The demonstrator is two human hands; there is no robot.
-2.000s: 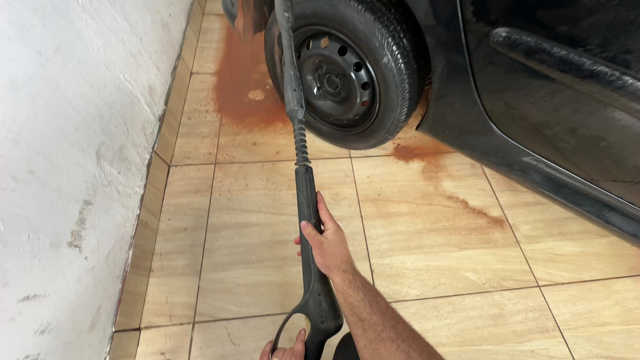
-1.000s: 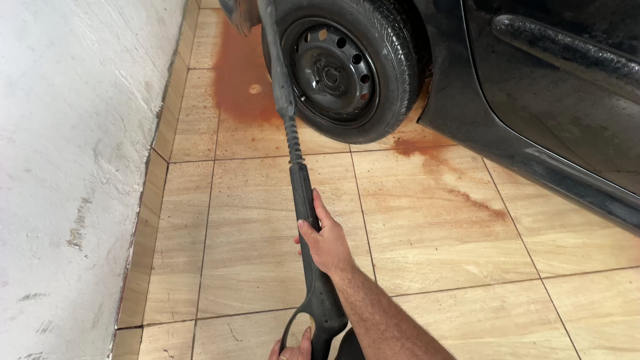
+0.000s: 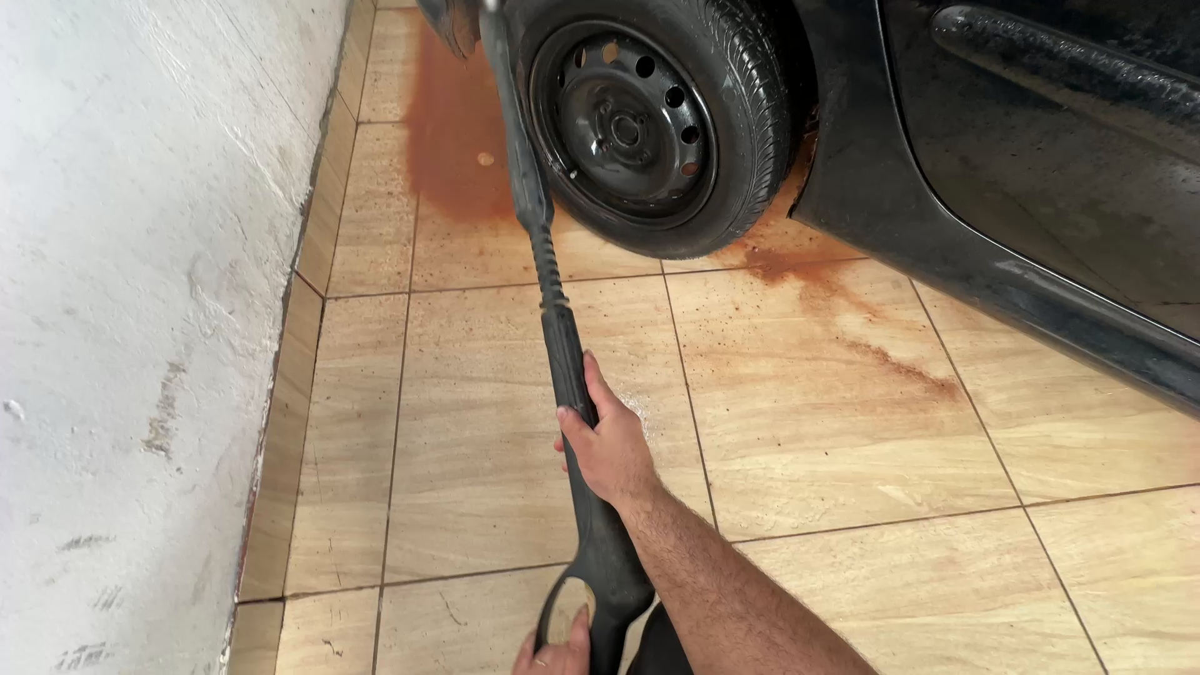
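My right hand (image 3: 611, 441) reaches in from the lower right and is closed around the barrel of a black pressure washer gun (image 3: 567, 366). At the bottom edge my left hand (image 3: 560, 652), partly cut off by the frame, has its fingers at the gun's looped rear grip. A ribbed collar joins the gun to a dark lance (image 3: 525, 178), which points up and passes by the left side of a car wheel (image 3: 626, 127) with a black steel rim. The lance's far end is near the top edge; no spray can be made out.
A black car's lower side (image 3: 1012, 244) fills the upper right. A rough white wall (image 3: 141, 281) with a tiled skirting (image 3: 286, 450) runs along the left. Reddish-brown dirt (image 3: 455, 141) lies on the beige floor tiles (image 3: 825, 450) around the wheel, with a streak to its right.
The lance has swung slightly left, toward the wall. Both hands stay on the gun in much the same places.
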